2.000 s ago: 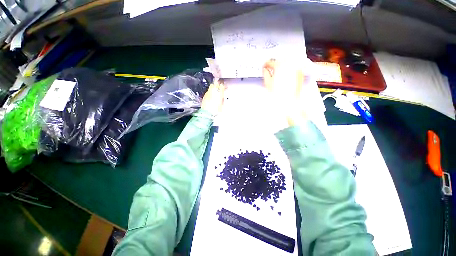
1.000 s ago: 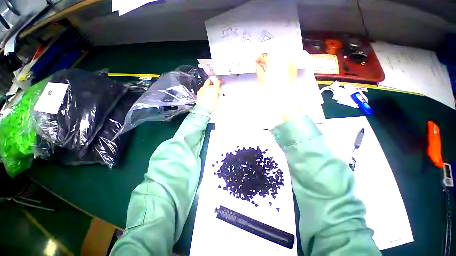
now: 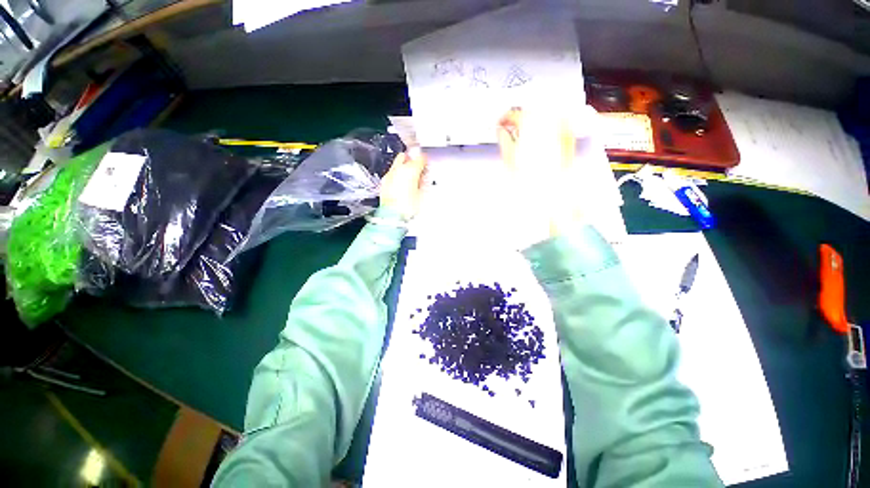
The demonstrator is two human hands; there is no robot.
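Glare-washed printed sheets [image 3: 491, 81] lie at the upper middle. My left hand [image 3: 403, 181] is at their left edge, thumb and fingers on the paper's edge. My right hand [image 3: 539, 157] lies over the sheets, nearly washed out by glare; whether it grips anything cannot be told. A heap of small black parts [image 3: 482, 334] sits on white paper [image 3: 391, 419] nearer me. A thick black cylindrical bar [image 3: 488, 435] lies below the heap.
A clear plastic bag [image 3: 320, 191], bags of black parts [image 3: 181, 219] and a bag of green parts [image 3: 43, 248] are at left. A red case [image 3: 720, 143] is behind. At right lie a pen [image 3: 687, 276], a blue-and-white marker [image 3: 695, 206], an orange-handled tool [image 3: 832, 286] and a caliper [image 3: 856, 353].
The view has shifted slightly. Both hands stay at the sheets with little visible movement, and the heap and bar look the same.
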